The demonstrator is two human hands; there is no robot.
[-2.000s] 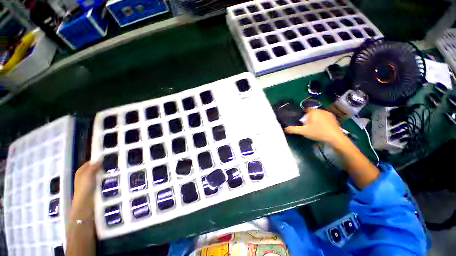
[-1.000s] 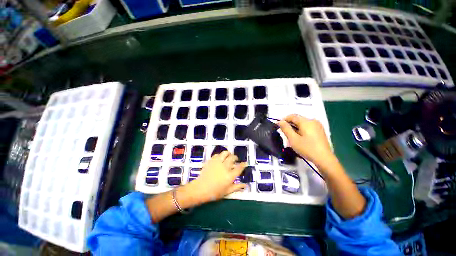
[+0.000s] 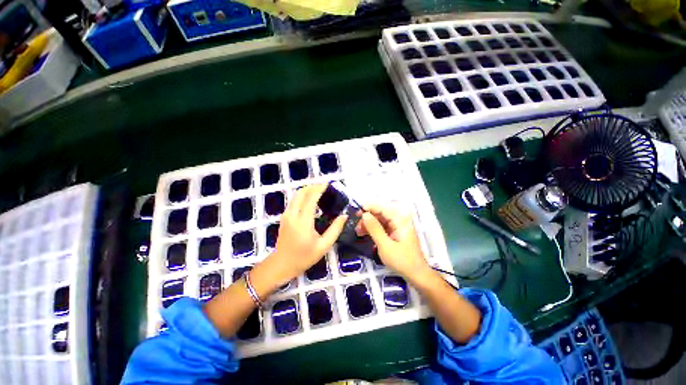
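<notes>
A white compartment tray (image 3: 248,347) lies in front of me, with black square smartwatch units (image 3: 319,307) in most pockets. My left hand (image 3: 301,233) holds one watch unit (image 3: 332,200) tilted above the middle of the tray. My right hand (image 3: 393,239) is at the watch's right side, its fingers on a flat black box (image 3: 359,242) with a thin black wire. The box lies partly under both hands. What the right fingertips pinch is too small to tell.
Stacked watch trays (image 3: 421,113) stand at the back right. A mostly white tray (image 3: 30,263) is at left. At right are a fan (image 3: 599,167), a bottle (image 3: 529,208), a slim pen-like tool (image 3: 504,232), a power strip (image 3: 585,248) and a blue tray (image 3: 583,347).
The black box has come from the bench at right onto the tray area with my right hand. My left hand has lifted a watch, and both hands now meet over the tray.
</notes>
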